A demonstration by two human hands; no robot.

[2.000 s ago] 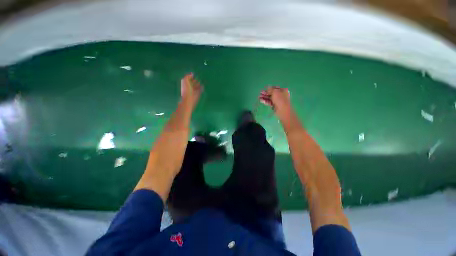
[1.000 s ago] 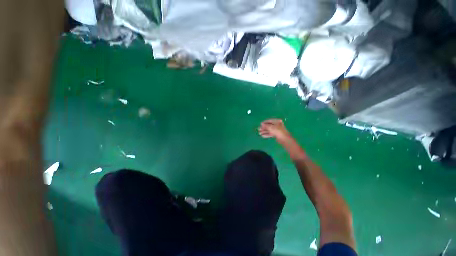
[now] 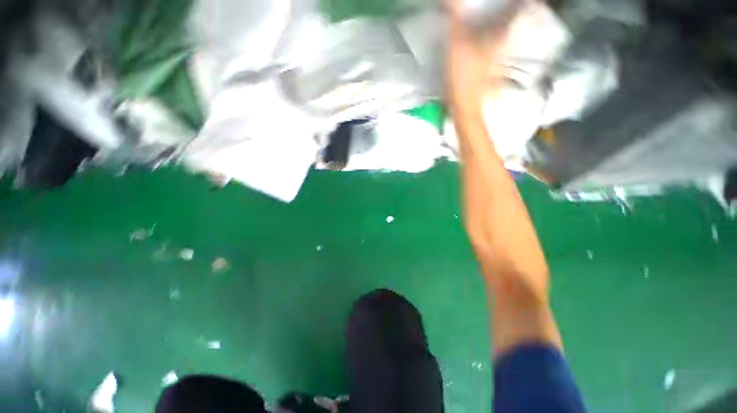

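Observation:
My right hand (image 3: 473,18) reaches to the top edge of the view, blurred and partly cut off, over whitish plastic-wrapped bundles (image 3: 351,60). A grey-white piece lies at its fingers, and I cannot tell whether the hand holds it. A white sheet (image 3: 263,145) hangs from the pile over the green floor. A dull green cloth or sack (image 3: 157,60) lies among the bundles at the upper left. My left hand is not in view.
A large grey wrapped roll or bundle (image 3: 646,137) lies at the upper right. Dark cloth (image 3: 52,149) is at the left of the pile. The green floor (image 3: 283,266) has small white scraps scattered on it. My dark-trousered knees are at the bottom.
My right arm has stretched forward from above the floor to the bundles. The left arm has gone out of view. The view has shifted towards the pile.

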